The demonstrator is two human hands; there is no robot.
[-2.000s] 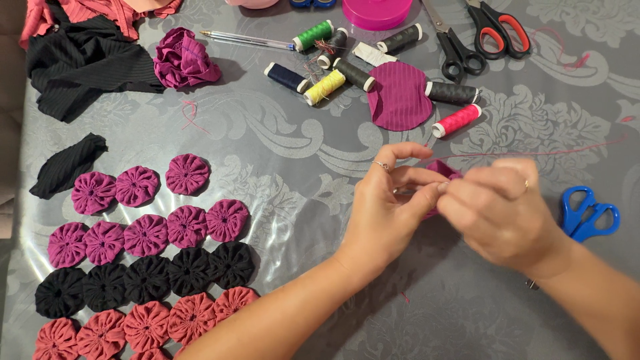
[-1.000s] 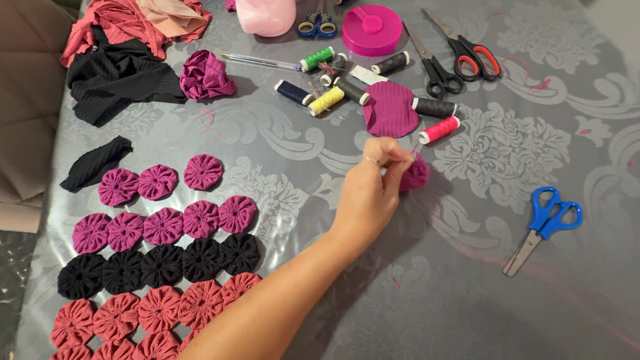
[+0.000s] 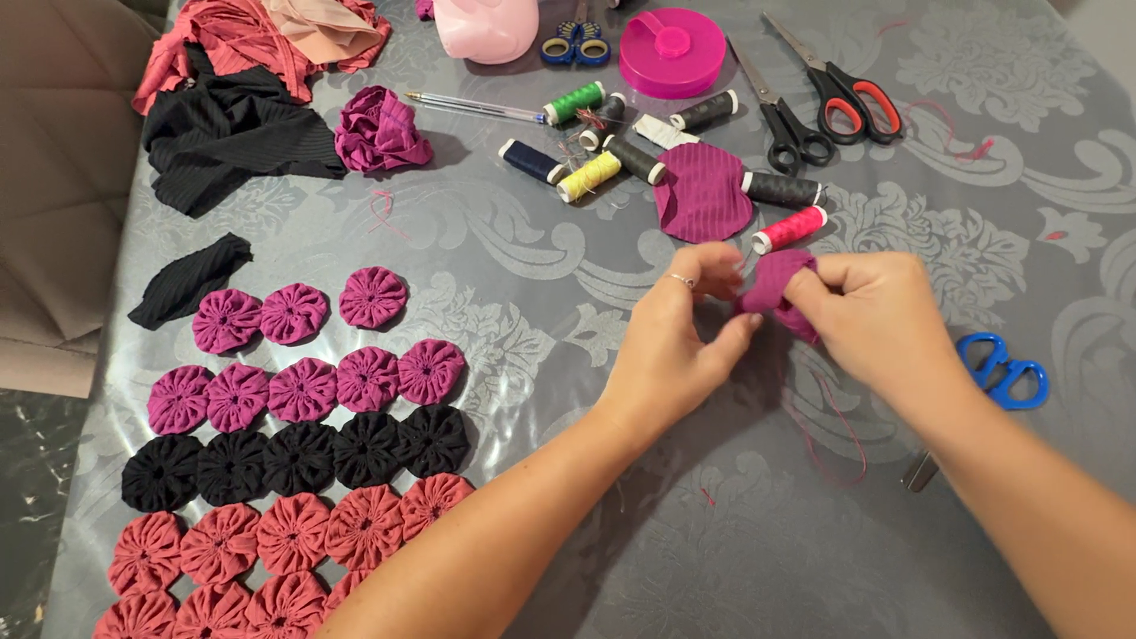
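My right hand point(image 3: 870, 311) pinches a gathered piece of magenta ribbed fabric point(image 3: 781, 288) between thumb and fingers. At its left edge is my left hand point(image 3: 688, 328), wearing a ring, thumb and fingers apart around the fabric; whether the thumb tip presses on it is unclear. A pink thread point(image 3: 839, 417) trails in a loop below the piece. The needle cannot be made out. A flat magenta fabric circle point(image 3: 704, 193) and a spool of bright pink thread point(image 3: 790, 231) lie just above my hands. Blue-handled scissors point(image 3: 1003, 371) lie partly under my right forearm.
Rows of gathered fabric rosettes in magenta point(image 3: 303, 390), black point(image 3: 298, 457) and coral point(image 3: 293, 534) lie at left. Fabric scraps point(image 3: 240, 133) sit at the upper left. Several thread spools point(image 3: 587, 177), a pen point(image 3: 479, 107), a pink round case point(image 3: 672, 53) and black-handled scissors point(image 3: 856, 106) lie farther back.
My right hand, out of view one second ago, is back and holds the magenta piece. My left hand, which was pinching at that piece, has its thumb and fingers spread.
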